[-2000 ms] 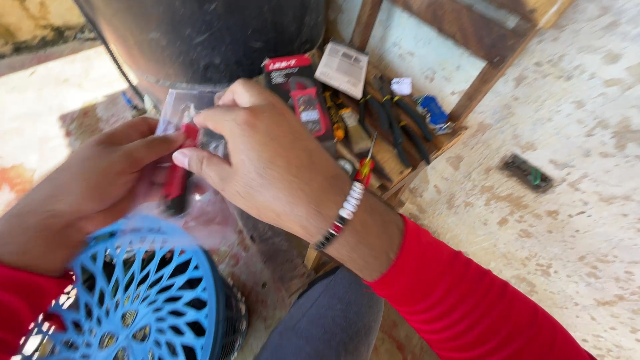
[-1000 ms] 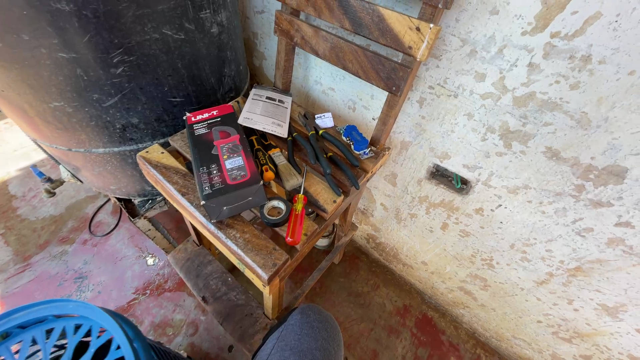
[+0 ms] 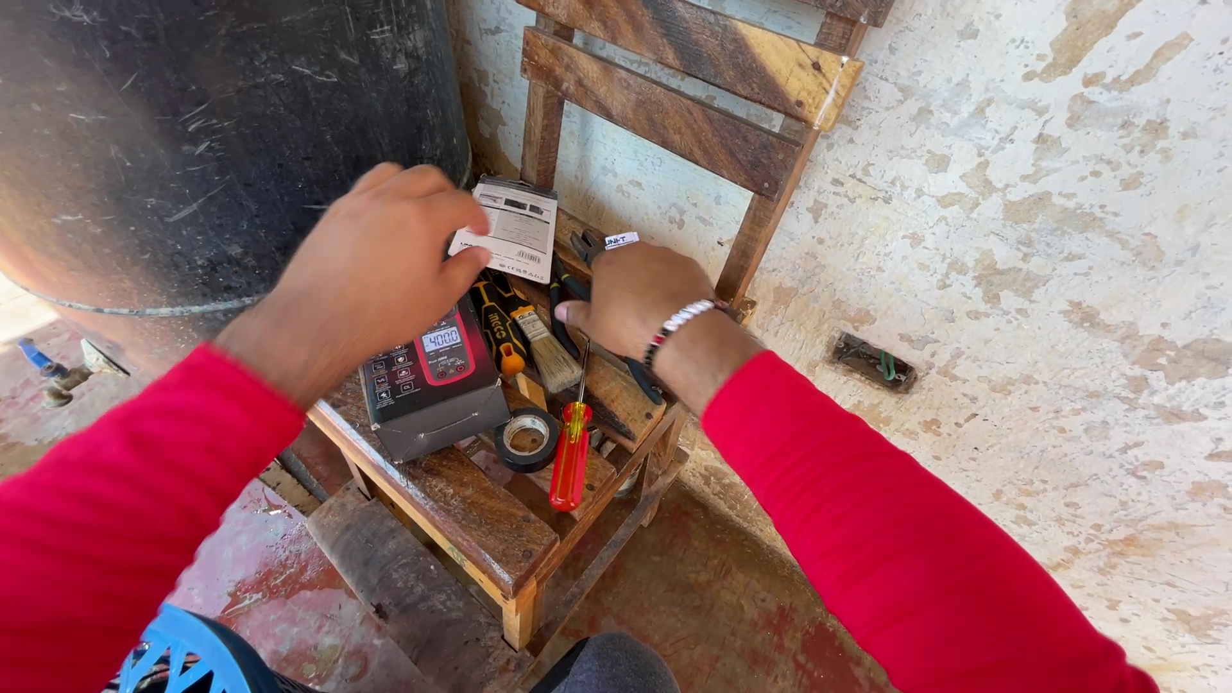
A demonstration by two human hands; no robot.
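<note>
My left hand is over the boxed clamp meter, fingers apart near a white printed card package; nothing shows in its grasp. My right hand is over the pliers at the right of the wooden chair's seat; its fingers are largely hidden, so a hold cannot be told. A small white tag shows just beyond it. Between the hands lie a yellow-and-black tool handle and a paintbrush. Nearer are a roll of black tape and a screwdriver with a red handle.
The wooden chair stands against a peeling wall with a recessed electrical box. A large black tank rises at the left, beside a pipe valve. A blue plastic basket is at the lower left.
Both hands, out of view one second ago, now reach over the chair seat. Two seconds ago they held a clear package with a red item; it is no longer seen in them. The blue tool bundle is now hidden.
</note>
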